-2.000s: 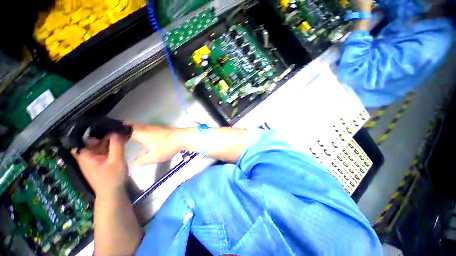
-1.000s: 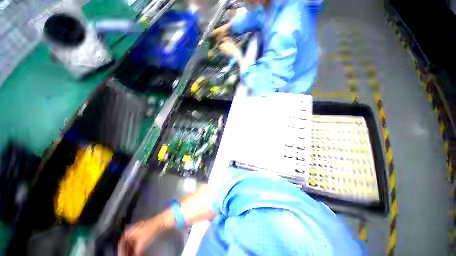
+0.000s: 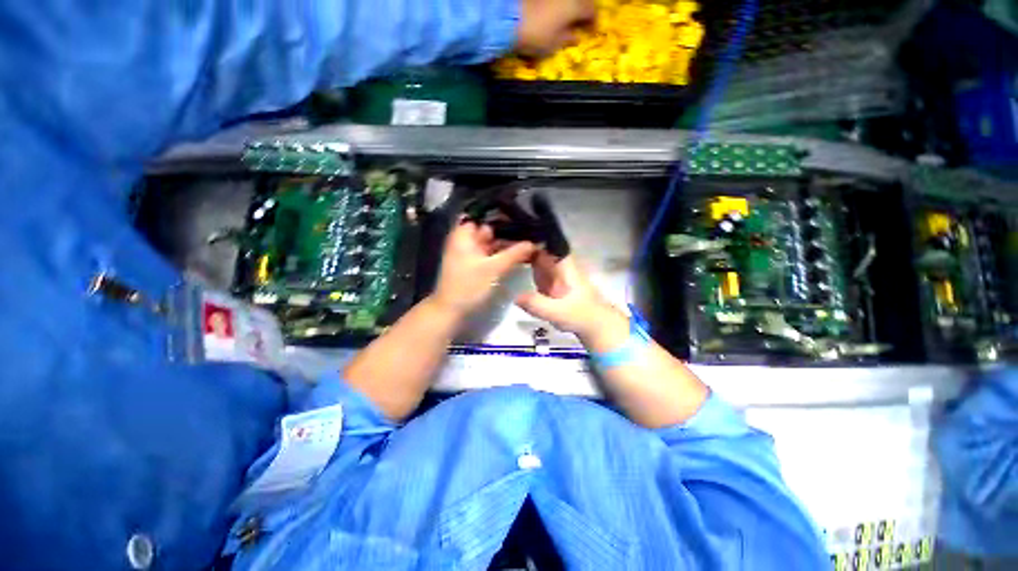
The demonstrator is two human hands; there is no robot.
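Note:
My left hand (image 3: 482, 265) and my right hand (image 3: 567, 299) are close together over the bare plate of the line. Both hold a soft-looking black piece (image 3: 516, 212) at their fingertips; it hides some fingers, and blur leaves its exact shape unclear. A light blue wrist strap (image 3: 623, 346) is on my right wrist. A green circuit board (image 3: 326, 240) in a black carrier lies to the left of my hands. Another green board (image 3: 781, 251), with yellow blocks (image 3: 729, 207) at its upper left, lies to the right.
A person's blue sleeve (image 3: 368, 50) reaches in from the left, with a hand (image 3: 551, 25) at the yellow parts bin (image 3: 642, 42). A metal rail (image 3: 502, 143) runs behind the boards. A blue cord (image 3: 670, 195) hangs right. White component trays (image 3: 843, 468) lie lower right.
The view has swung back from the right side to straight ahead. Both my hands now show, together at the black piece. Another person's arm has come into view at the left, over the yellow bin.

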